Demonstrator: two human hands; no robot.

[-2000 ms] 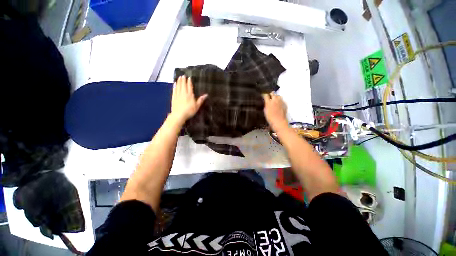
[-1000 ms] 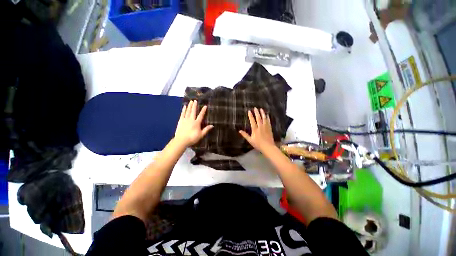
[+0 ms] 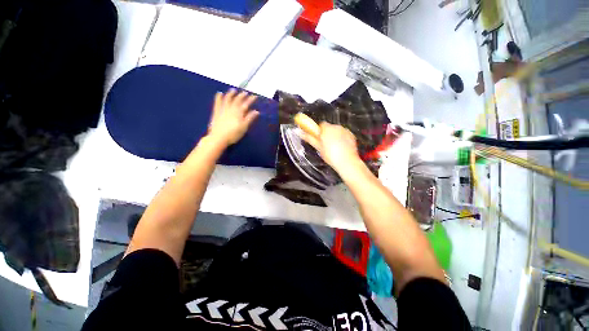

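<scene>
The dark brown plaid garment piece (image 3: 361, 110) lies over the right part of the navy padded board (image 3: 174, 116). My right hand (image 3: 332, 145) is closed on the tan handle of the steam iron (image 3: 298, 152). The iron's silver plate is on or just over the plaid near its left edge, blurred by motion; its red rear part points right. My left hand (image 3: 232, 116) is on the bare board left of the cloth, fingers apart, holding nothing. A narrow plaid flap hangs at the piece's near edge.
The metal iron rest (image 3: 423, 199) stands at the table's right edge. A black hose (image 3: 516, 140) runs right from the iron. A white beam (image 3: 381, 48) crosses the far edge. A plaid heap (image 3: 39, 220) and a black garment mass (image 3: 58, 64) are at left.
My right hand has left the cloth and taken the iron from its rest onto the plaid. My left hand has moved off the cloth onto the board. The view has turned and shifted.
</scene>
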